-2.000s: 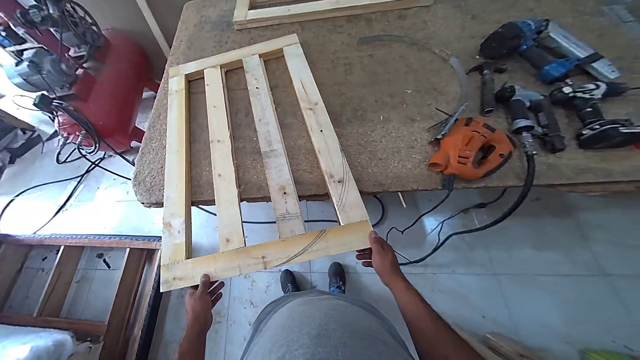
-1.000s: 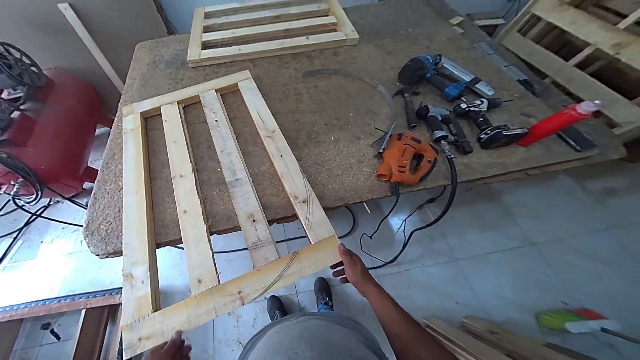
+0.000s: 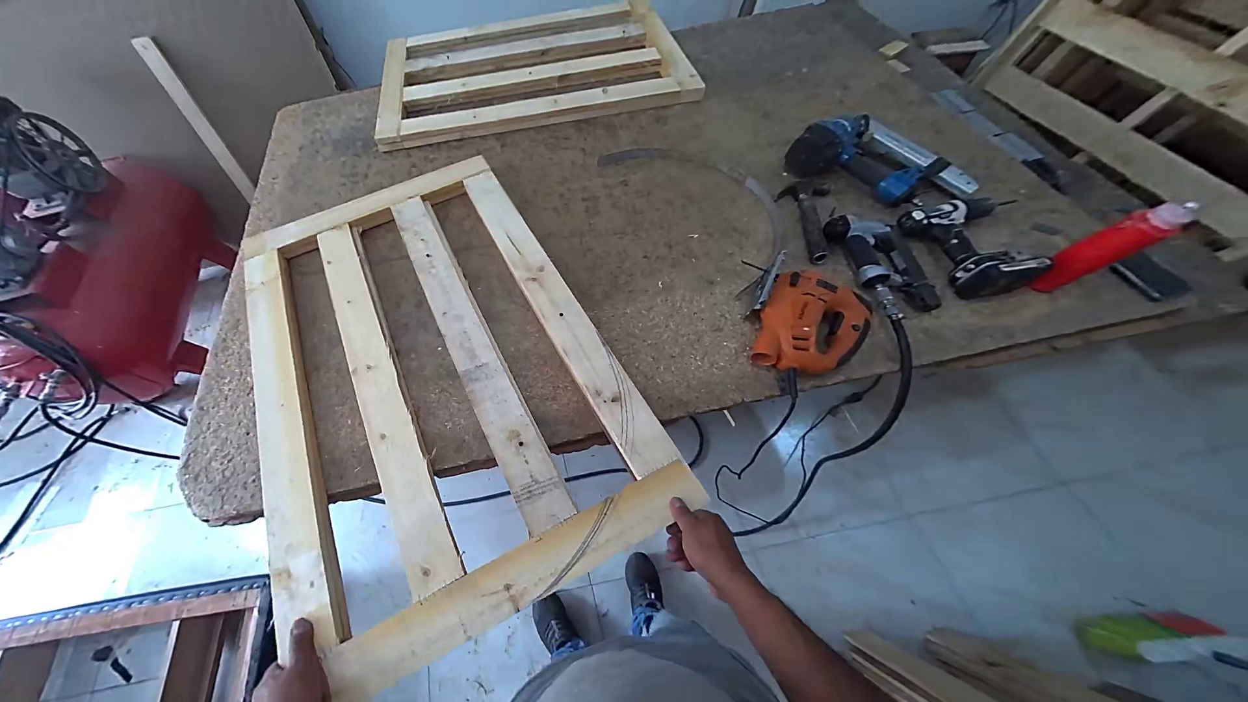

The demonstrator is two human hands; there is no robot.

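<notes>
A slatted wooden frame (image 3: 507, 595) lies partly on the particleboard workbench (image 3: 673, 312), its near end jutting past the front edge. My left hand (image 3: 295, 673) grips its near left corner, thumb on top. At the near right corner my right hand (image 3: 704, 546) holds the end board, thumb on top and fingers beneath. Curved pencil lines mark that board and the right slat. A second slatted frame (image 3: 546, 109) lies at the back of the bench. To the right of the held frame are an orange jigsaw (image 3: 811, 322) and a hammer (image 3: 809, 219).
Beyond the jigsaw lie a pneumatic tool (image 3: 868, 255), a cordless drill (image 3: 960, 244), a blue nailer (image 3: 877, 161) and a red bottle (image 3: 1111, 246). A red air compressor (image 3: 127, 283) stands left. Cables and a black hose (image 3: 892, 419) hang by the front edge. Boards (image 3: 936, 663) lie lower right.
My left hand has shifted from the end board's underside to the frame's left corner. The view has swung right, bringing the red bottle into sight.
</notes>
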